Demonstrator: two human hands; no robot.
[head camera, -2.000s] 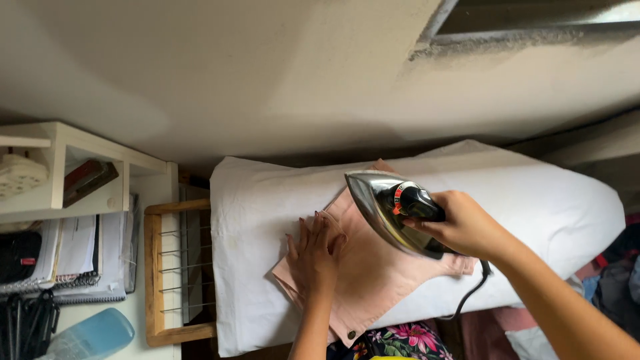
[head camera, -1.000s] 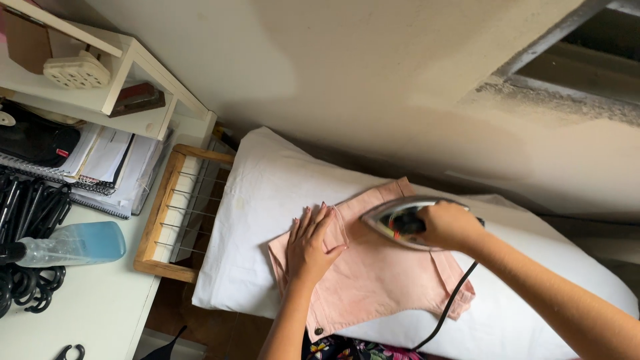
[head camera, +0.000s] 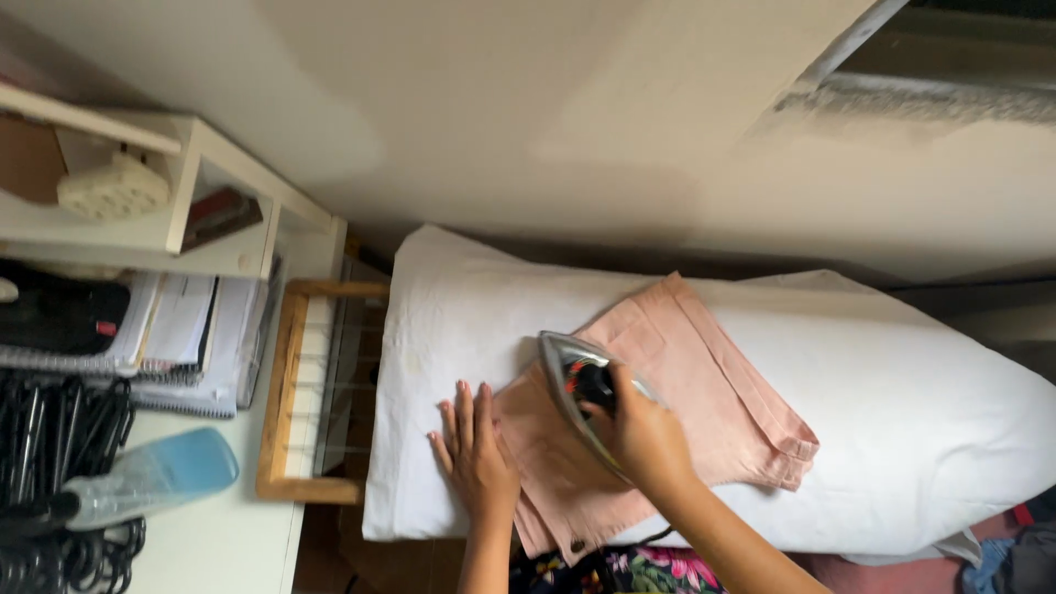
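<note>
A pink garment (head camera: 718, 396) with a dark button at its lower corner lies flat on a white-covered ironing board (head camera: 891, 412). My right hand (head camera: 648, 437) grips the black handle of an electric iron (head camera: 569, 388), whose metal soleplate rests on the left part of the garment, tip toward the upper left. My left hand (head camera: 478, 462) lies with fingers spread on the white cover, its edge at the garment's left side. Part of the iron's dark cord shows under my right forearm; the rest is hidden.
The board's wood-framed wire rack (head camera: 285, 396) adjoins a white desk (head camera: 223, 528) at the left. On the desk are a spray bottle (head camera: 165, 474) with blue liquid, black hangers (head camera: 58, 429) and spiral notebooks (head camera: 239, 355). A wall (head camera: 536, 124) runs behind the board.
The iron in my right hand has moved left across the garment, close to my left hand. My left hand has shifted from on the garment to its left edge. The view has shifted.
</note>
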